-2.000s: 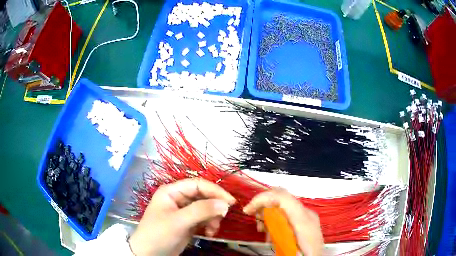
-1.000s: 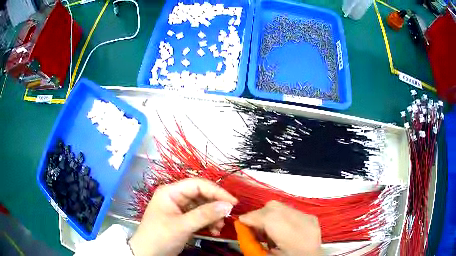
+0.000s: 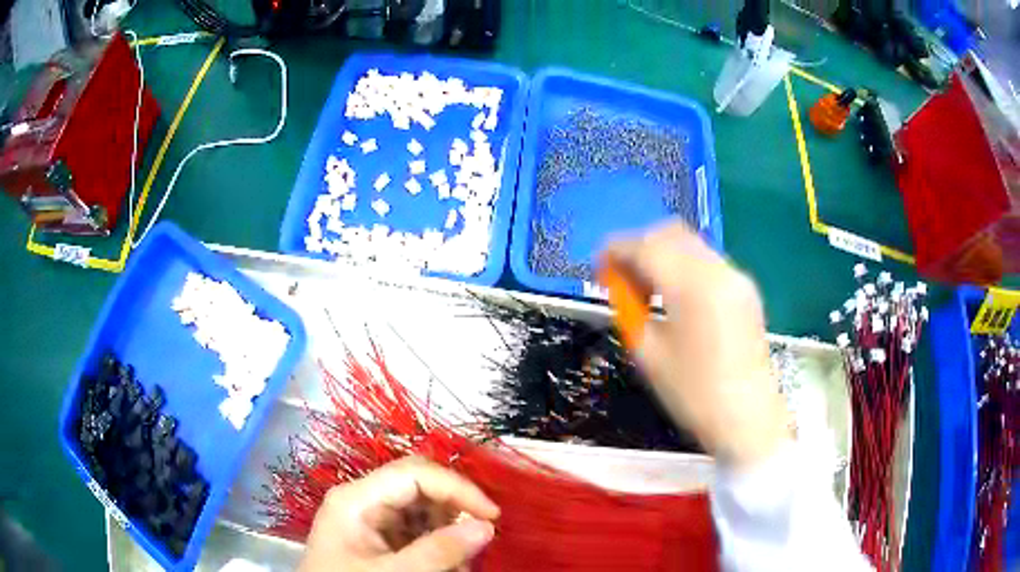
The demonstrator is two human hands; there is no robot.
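My left hand (image 3: 408, 520) is low in the middle, over the red lead wires (image 3: 604, 520). Its thumb and fingertips are pinched on a tiny pale piece, too small to name surely. My right hand (image 3: 682, 318), blurred, is raised over the black lead wires (image 3: 570, 380) and the near edge of the tray of small metal parts (image 3: 615, 207). It holds the orange-handled tool (image 3: 624, 302); the tool's tip is not clear. The wires lie in the long off-white tray (image 3: 392, 282).
The left blue tray (image 3: 185, 363) holds white and black pieces. A far blue tray (image 3: 419, 179) holds white housings. Bundled harnesses (image 3: 878, 413) lie right, beside a blue bin (image 3: 953, 447). Red box-shaped objects stand left (image 3: 95, 140) and right (image 3: 962, 168).
My right hand has moved up and away from my left hand, carrying the orange tool. My left hand stays low and pinched. The view has shifted, showing more of the bench's far side.
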